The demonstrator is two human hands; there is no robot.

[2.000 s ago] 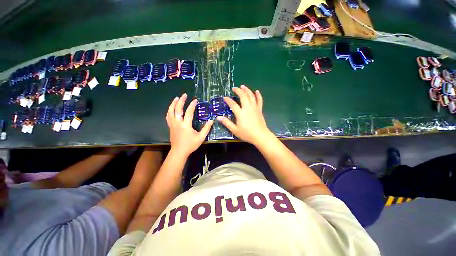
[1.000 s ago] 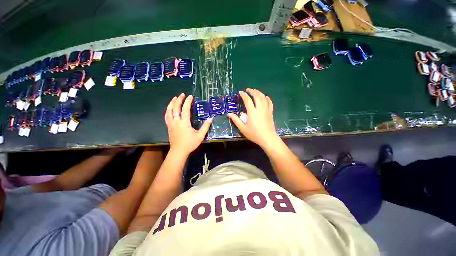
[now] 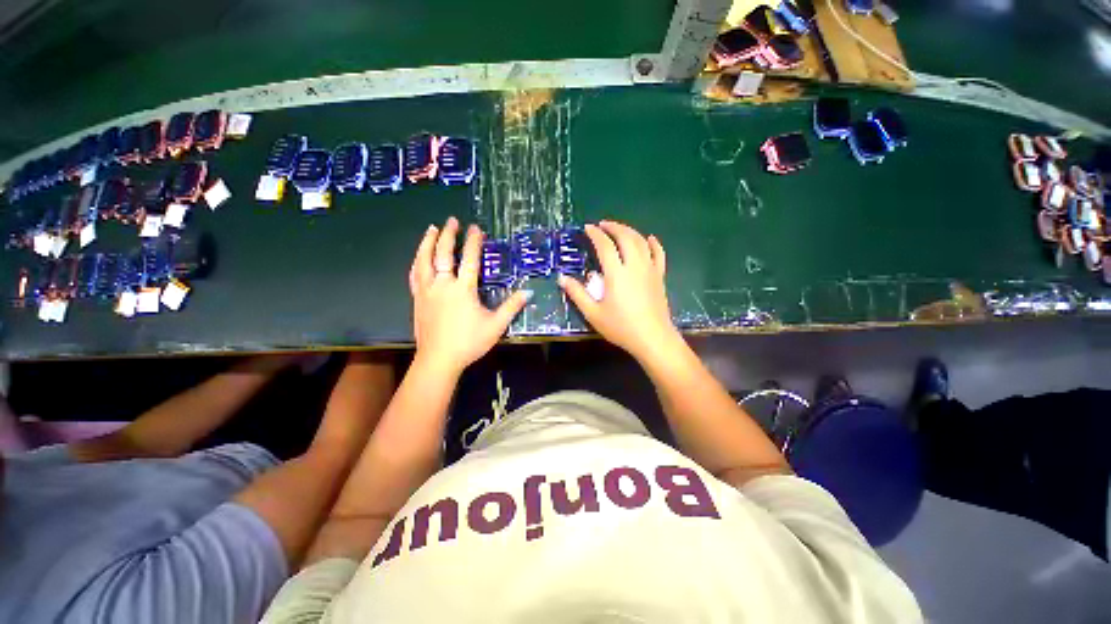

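Note:
Three blue-rimmed watch bodies with dark faces [image 3: 532,252] lie side by side on the green bench [image 3: 682,232], over the taped strip. My left hand [image 3: 453,299] is at the left end of this row, fingers on the left unit's side and thumb below it. My right hand [image 3: 624,287] is at the right end, fingers and thumb around the right unit's outer edge. A small white tab [image 3: 595,285] shows by my right thumb. The two hands hold the row between them on the surface.
Further units stand in a row at the back left [image 3: 349,167] and in several rows at far left [image 3: 146,201]. Four-like loose group aside, a red unit [image 3: 786,152] and blue units [image 3: 867,140] lie back right. More lie far right [image 3: 1072,207]. A person's arm [image 3: 183,421] is left; a blue stool [image 3: 859,469] is right.
Compared with two seconds ago, my right hand has shifted slightly right and a third unit now shows plainly in the row. Since one second ago the hands have barely moved.

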